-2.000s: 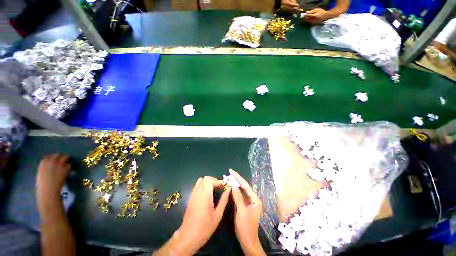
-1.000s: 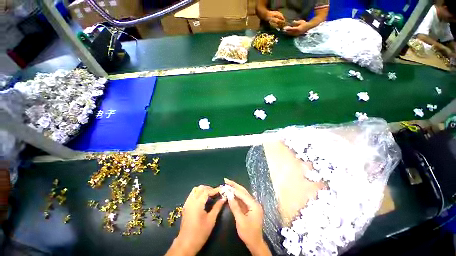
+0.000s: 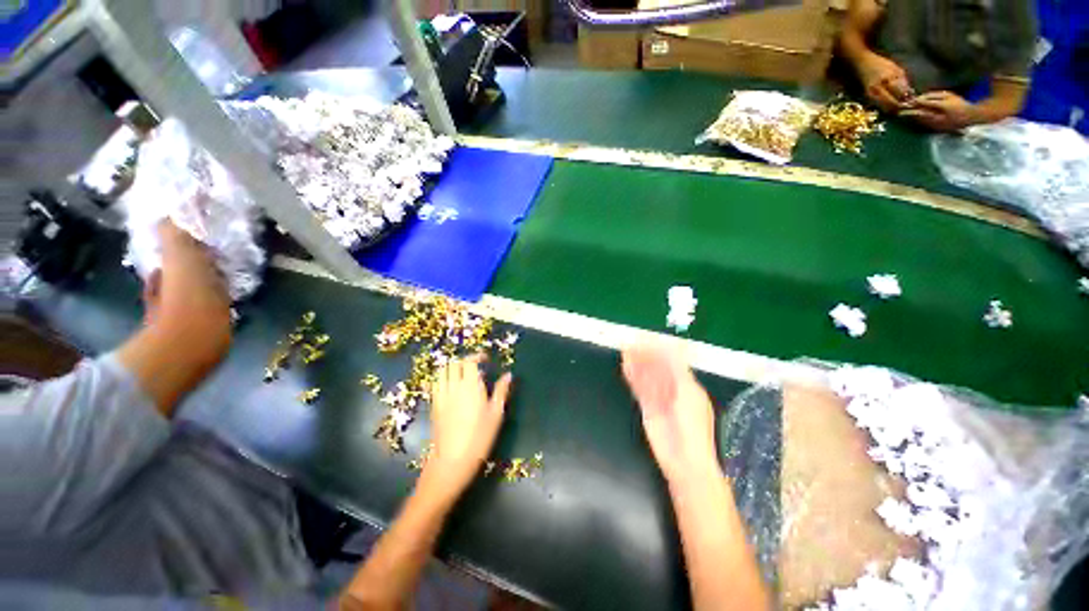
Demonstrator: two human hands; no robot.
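Observation:
My left hand [image 3: 469, 412] reaches into the loose pile of gold-coloured contacts [image 3: 436, 325], palm down, thumb spread from the fingers. Its fingertips are among the contacts; no piece shows gripped. My right hand [image 3: 663, 388] is blurred, over the bench's far edge beside the belt, and no piece shows in it. A white housing [image 3: 681, 307] lies on the green belt just beyond its fingertips; whether a contact is fitted cannot be told. Loose white housings [image 3: 914, 471] lie at right on and beside a tan sheet [image 3: 830, 477], partly under a clear plastic bag [image 3: 1027, 477].
Several white pieces lie on the green belt [image 3: 621, 227]. A blue board [image 3: 478, 227] and a heap of white pieces [image 3: 352, 167] are at left, behind a slanted metal post [image 3: 215, 131]. A co-worker's arm [image 3: 185, 316] is at left; another person's hands [image 3: 914, 105] work opposite.
The view has swung left. My hands, together around a white piece before, are now apart: the left at the gold pile, the right at the belt edge, the white piece no longer seen in them.

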